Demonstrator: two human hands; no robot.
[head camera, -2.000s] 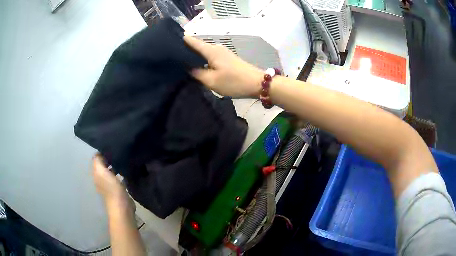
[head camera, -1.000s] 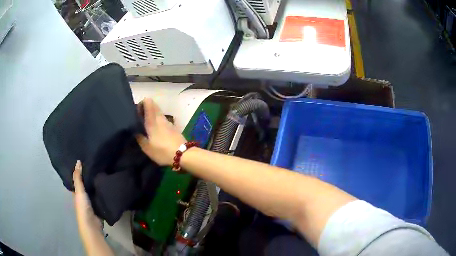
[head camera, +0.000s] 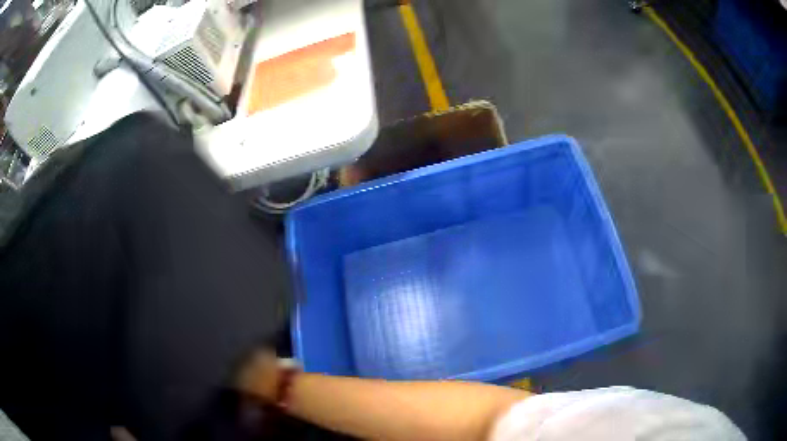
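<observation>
A black fabric bag piece (head camera: 147, 276), blurred, fills the left of the view, raised close to the camera, its right edge beside the blue bin. My right hand (head camera: 259, 379), blurred, with a red bead bracelet at the wrist, is at the lower right edge of the fabric and holds it; the fingers are mostly hidden. Of my left hand (head camera: 122, 433) only a fingertip shows at the bottom edge, against the fabric; its grip is hidden. The blue plastic bin (head camera: 483, 276) stands right of the fabric and is empty.
A white machine unit with an orange-red patch (head camera: 302, 77) is at the top left, with cables beside it. An open brown carton (head camera: 431, 138) stands behind the bin. Grey floor with yellow lines (head camera: 423, 56) lies beyond. Another blue container is at the top right corner.
The view has swung right, bringing the blue bin to the middle. The black piece has come up off the white surface, nearer the camera and bin. My left hand has nearly left the picture.
</observation>
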